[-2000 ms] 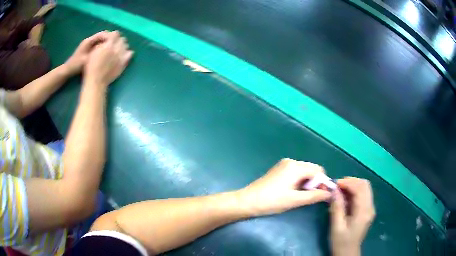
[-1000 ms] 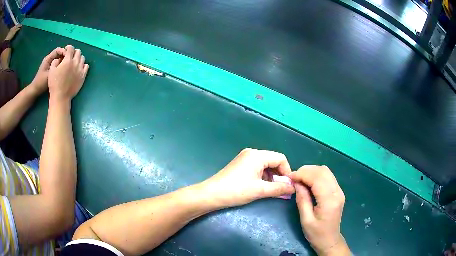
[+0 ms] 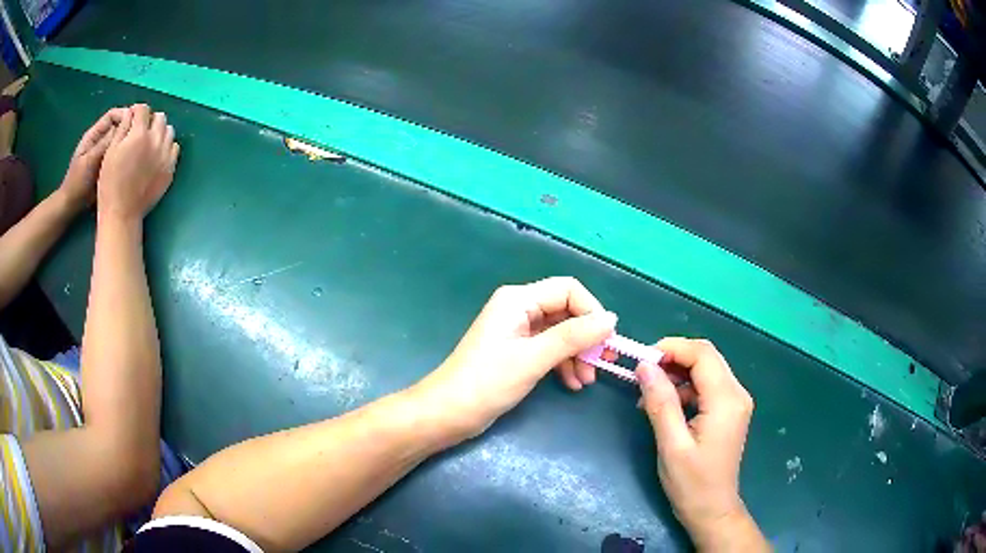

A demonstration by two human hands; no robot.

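Observation:
A small pale pink plastic frame (image 3: 624, 356) with a rectangular opening is held above the dark green workbench top (image 3: 411, 281). My left hand (image 3: 530, 346) pinches its left end between thumb and fingers. My right hand (image 3: 697, 421) pinches its right end, thumb in front. The dark table shows through the frame's opening. Both hands are bare, and my fingertips hide the two ends of the frame.
A bright green edge strip (image 3: 541, 200) runs beyond the table, with a dark conveyor belt (image 3: 649, 119) behind it. A seated person's clasped hands (image 3: 135, 162) rest on the table at left. Chipped patches (image 3: 314, 149) mark the table edge. Metal framework (image 3: 919, 65) stands at upper right.
The pink frame was mostly hidden between my fingers; now it shows stretched between my two hands, its opening visible. My hands have moved slightly up and apart. The camera view has shifted.

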